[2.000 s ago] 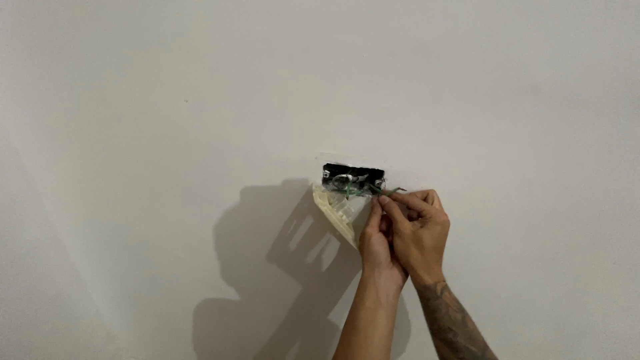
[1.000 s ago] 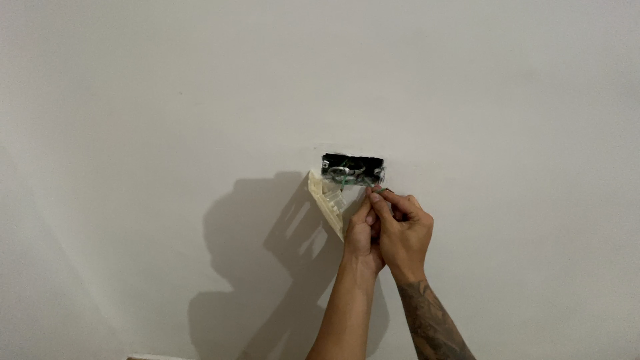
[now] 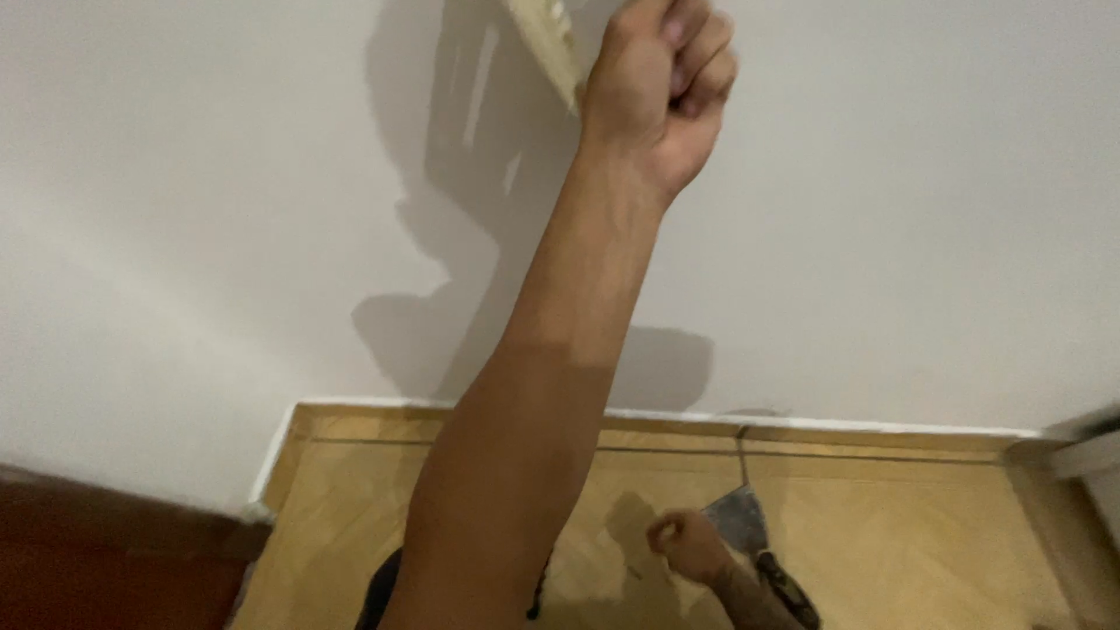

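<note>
My left hand (image 3: 652, 79) is raised against the white wall at the top, its fingers curled. Whether it grips something is hidden by the fingers. Just left of it hangs a cream plastic wall plate (image 3: 549, 48), tilted and cut off by the top edge. My right hand (image 3: 691, 547) is low, over the floor, with thumb and forefinger bent into a ring; whether anything is pinched there cannot be told. Beside it lies what looks like a broad-bladed scraper, with a grey blade (image 3: 739, 521) and a dark handle (image 3: 787, 591). The wall opening and its wires are out of view.
The tan floor (image 3: 875, 534) meets the wall (image 3: 875, 219) along a white edge. A thin dark cord or line (image 3: 743, 455) runs near the scraper's blade. A dark red surface (image 3: 114, 542) is at lower left, a white object (image 3: 1094, 472) at right.
My right hand has left my left hand and moved down and away from the wall opening. My left hand stays up by the plate. The view has tipped down, showing the floor.
</note>
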